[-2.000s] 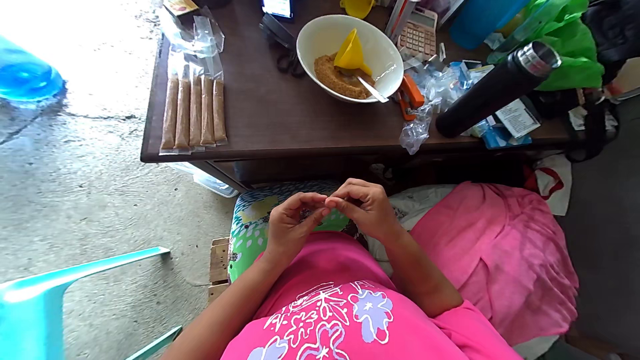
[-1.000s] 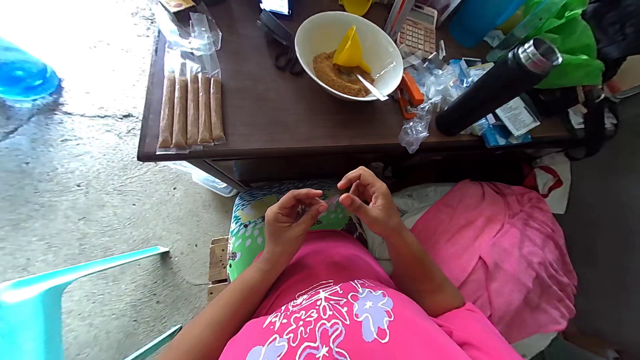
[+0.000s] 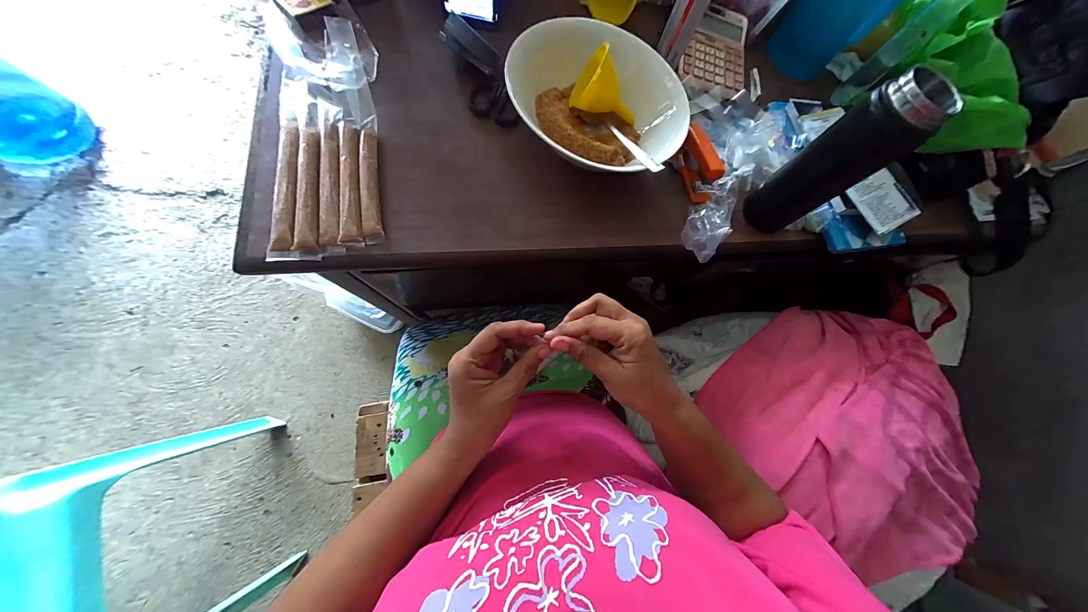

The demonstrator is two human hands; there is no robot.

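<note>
My left hand and my right hand meet at the fingertips above my lap. Both pinch a small piece of clear plastic, mostly hidden by the fingers. Beyond them on the dark wooden table, a white bowl holds brown granules, a yellow funnel and a spoon. Several narrow clear plastic tubes filled with brown granules lie side by side at the table's left end, their unfilled ends pointing away from me.
An orange stapler, crumpled clear plastic, a black flask and a calculator are right of the bowl. Black scissors lie left of it. Pink cloth is beside me; a turquoise plastic chair stands at lower left.
My hands were a little apart one second ago, with clear plastic between them; now their fingertips are together again. The things on the table have not moved.
</note>
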